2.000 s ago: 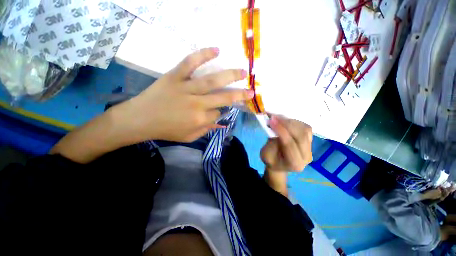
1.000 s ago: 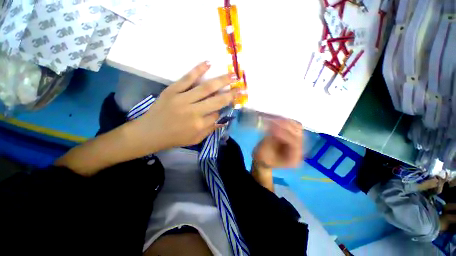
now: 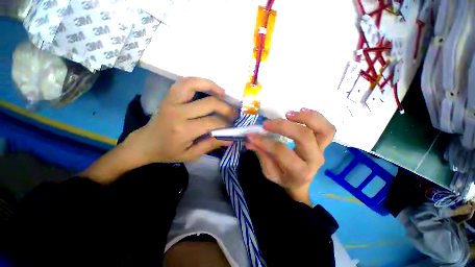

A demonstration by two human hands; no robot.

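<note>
My right hand (image 3: pixel 294 148) holds a narrow white pad (image 3: pixel 237 133) between thumb and fingers, in front of my body just below the table edge. My left hand (image 3: pixel 190 122) is at the pad's left end with its fingers bent; whether it grips the pad cannot be told. An orange flex strip (image 3: pixel 252 99) with red lead wires (image 3: pixel 260 47) along it lies on the white sheet (image 3: pixel 307 62), its near end at the table edge just above my hands.
Backing papers with 3M print (image 3: pixel 94 36) lie at upper left, above a bagged bundle (image 3: pixel 41 75). Wired pads with red leads (image 3: pixel 376 62) lie in a heap at right. Stacked pale molded parts (image 3: pixel 452 78) stand beyond. A blue stool (image 3: pixel 362 180) and a person's sleeve (image 3: pixel 435 229) are at lower right.
The white pad is now held in front of my body and my right hand has come in beside my left. My left hand has drawn back off the orange strip. One wired piece lies newly at the heap's near edge.
</note>
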